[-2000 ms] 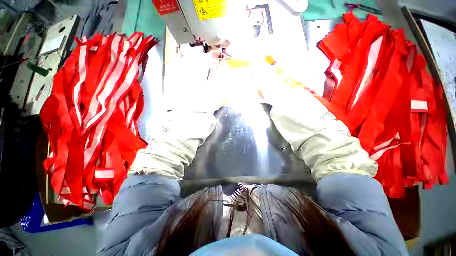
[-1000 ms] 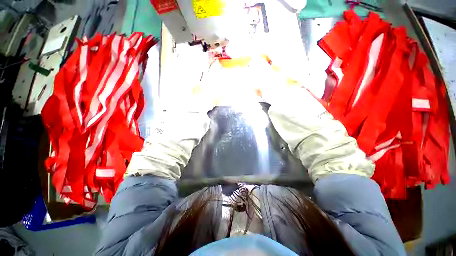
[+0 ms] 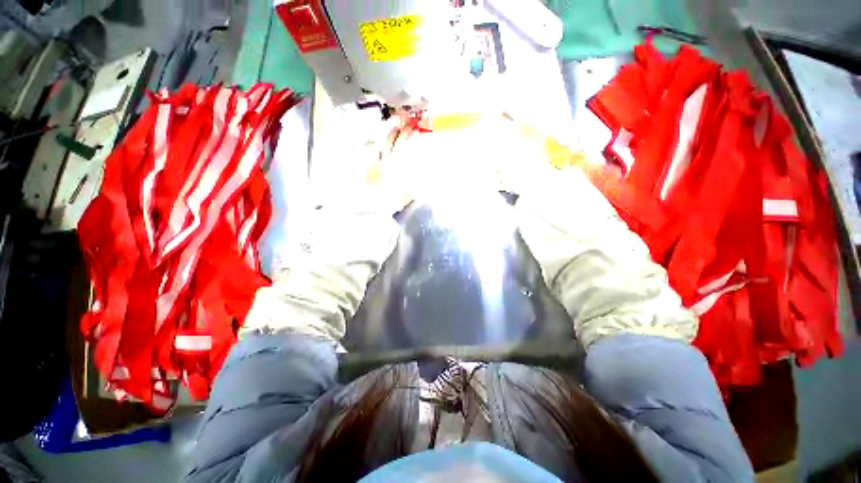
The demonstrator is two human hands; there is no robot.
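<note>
An orange-looking red strip (image 3: 453, 122) lies across the bright machine bed, just below the sewing machine head (image 3: 387, 47). Small dark and red parts of the needle area (image 3: 408, 115) show at its left end. My left hand (image 3: 392, 170) and my right hand (image 3: 500, 165) are on the bed below the strip, almost wholly washed out by glare. Their fingers and what they hold cannot be made out. Both cream cuffs reach forward over the grey plate (image 3: 453, 283).
A heap of red strips with pale stripes (image 3: 179, 226) lies left of the machine. A second red heap (image 3: 717, 208) lies on the right. A dark and red tool (image 3: 672, 35) rests on the green top at upper right. A blue basket (image 3: 57, 429) is at lower left.
The whole view has shifted a little, so the machine head sits lower. The strip still lies under the head; hand motion is hidden by glare.
</note>
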